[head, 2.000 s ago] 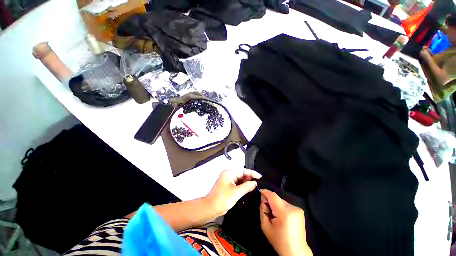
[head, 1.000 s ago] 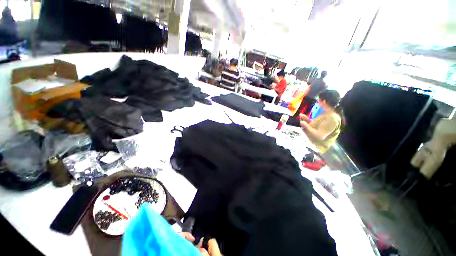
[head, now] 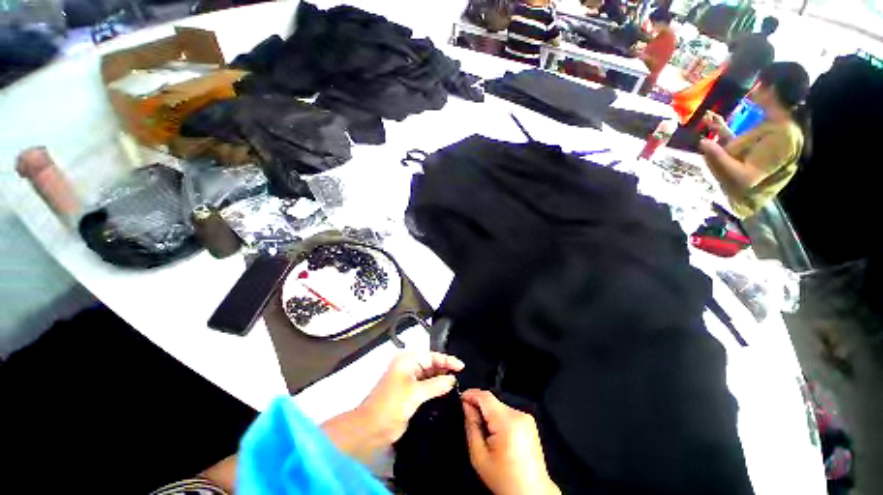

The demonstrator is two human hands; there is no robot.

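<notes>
The large black garment (head: pixel 581 290) lies spread over the white table ahead of my hands. My left hand (head: pixel 411 389) pinches a fold of the black garment between thumb and fingers. My right hand (head: pixel 502 440) is close beside it on the right, thumb and fingertips pinched together at the same fold. Whether a needle or thread is between the fingertips is too small to tell. The round white tray (head: pixel 341 290), with dark pieces and a red stick (head: pixel 319 295), sits beyond my left hand on a brown square (head: pixel 290 360).
A black phone (head: pixel 250 293) lies left of the tray. Beyond it are an olive thread cone (head: pixel 216 232) and clear plastic bags (head: pixel 276 218). A cardboard box (head: pixel 160 82) and heaped black garments (head: pixel 387 72) are at the back left. A person (head: pixel 760 145) is at the right.
The view swung up and then partly back down. My hands were mostly hidden behind the blue mask a second ago and now show again, pinching the fold much as two seconds ago.
</notes>
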